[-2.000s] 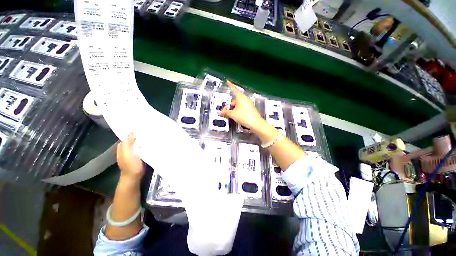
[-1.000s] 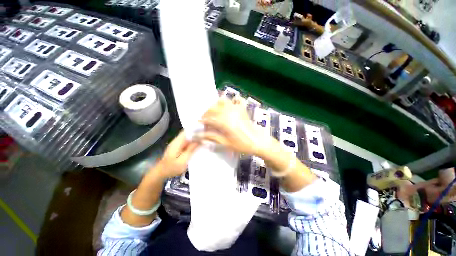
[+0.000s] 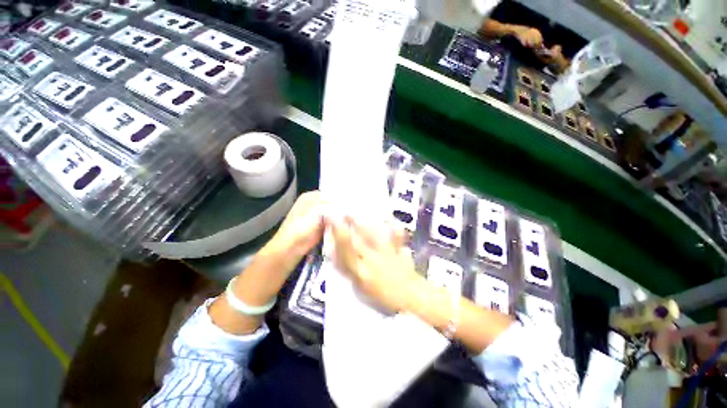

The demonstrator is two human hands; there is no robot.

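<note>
A long white label strip point(image 3: 360, 111) hangs across the work, with small grey print at its top end; its lower part curls in front of me. My left hand point(image 3: 307, 224) holds the strip's left edge, fingers closed on it. My right hand point(image 3: 375, 259) lies against the strip's right side, fingers at its edge. Behind and right of the strip, white devices point(image 3: 492, 231) with dark ovals sit in a clear blister tray point(image 3: 563, 275). The strip and my hands hide the tray's left part.
Stacked full trays point(image 3: 127, 96) stand at left. A label roll point(image 3: 256, 163) with a trailing liner point(image 3: 231, 243) lies beside them. A pale rail point(image 3: 590, 265) borders the green conveyor point(image 3: 478, 143). Another person's hands point(image 3: 522, 33) are at top. A white card point(image 3: 602, 378) is lower right.
My right hand has moved from pointing over the tray to the strip, beside my left hand. The strip now hangs more upright. The view has shifted, so the stack and roll appear further right.
</note>
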